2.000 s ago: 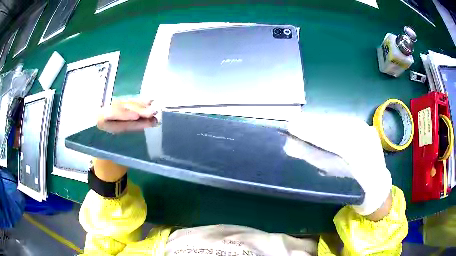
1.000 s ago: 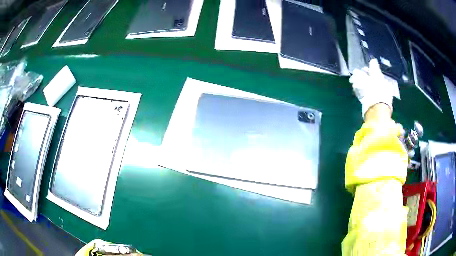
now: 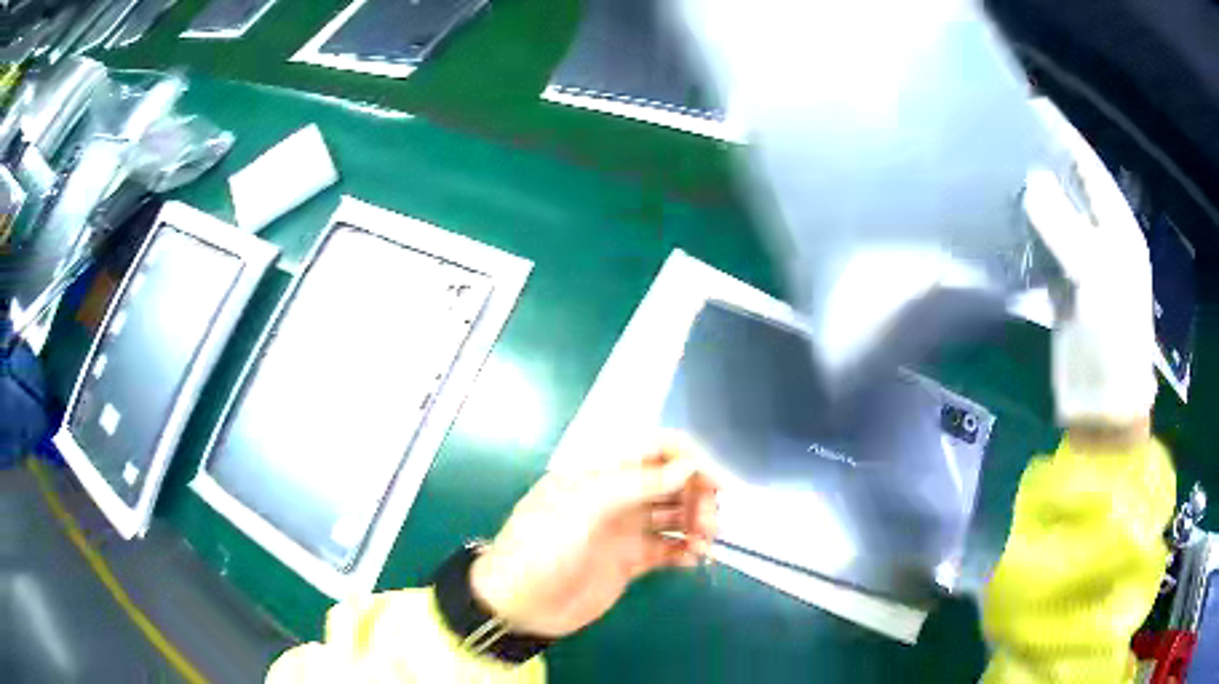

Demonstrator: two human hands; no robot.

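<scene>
A grey tablet back cover (image 3: 762,388) with a camera block lies on a white interleaf sheet (image 3: 622,361), right of centre. My right hand (image 3: 1103,294), in a white glove, grips the right side of a blurred pale panel (image 3: 882,147) raised above the bench. Whether it is a cover, film or sheet is unclear. It partly hides the lying cover. My left hand (image 3: 602,535), bare with a black wristband, is at the near left edge of that cover, fingers curled. Whether its fingertips pinch anything is unclear.
Two housings lie inner side up on white sheets at left (image 3: 354,388) (image 3: 161,354). A white block (image 3: 284,177) and crumpled clear bags (image 3: 120,147) are behind them. Dark covers (image 3: 394,30) line the far side. A red box (image 3: 1163,657) shows at lower right.
The view has shifted, so the bench items sit differently in it. My right hand now holds up the pale panel. My left hand has come in beside the lying cover.
</scene>
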